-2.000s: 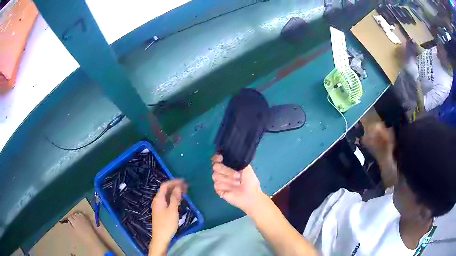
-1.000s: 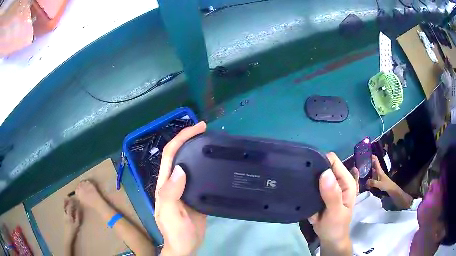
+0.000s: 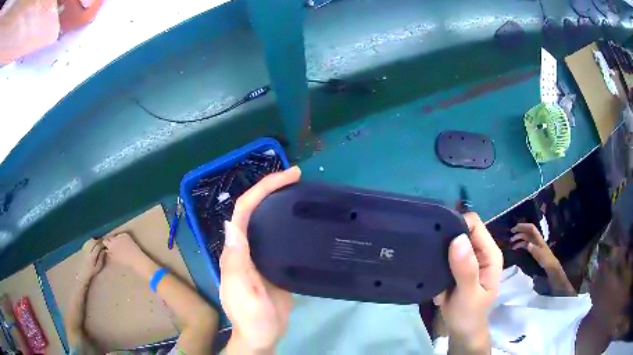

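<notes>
A black oval device housing (image 3: 361, 243) with rounded ends is held up close to the camera over the bench edge. Its underside faces me, with small holes and a pale printed label with an FCC mark. My left hand (image 3: 253, 277) grips its left end, with the thumb on the face and fingers around the upper edge. My right hand (image 3: 472, 277) grips its right end, with the thumb on the face. A second black oval housing (image 3: 466, 150) lies on the green bench behind it. A blue tray (image 3: 196, 229) heaped with slim black parts is partly hidden behind my left hand.
A green fan (image 3: 548, 132) stands at the right of the bench. A post (image 3: 281, 76) rises behind the tray. Blue pliers or a pen-like tool (image 3: 174, 225) lie beside the tray. Another person's hands (image 3: 114, 251) work over cardboard at left. A person in white (image 3: 541, 298) sits at right.
Since two seconds ago the housing has turned underside toward me and both hands now hold it. In the last second the view shifted slightly. The dark object in the right-hand person's hands is gone from there.
</notes>
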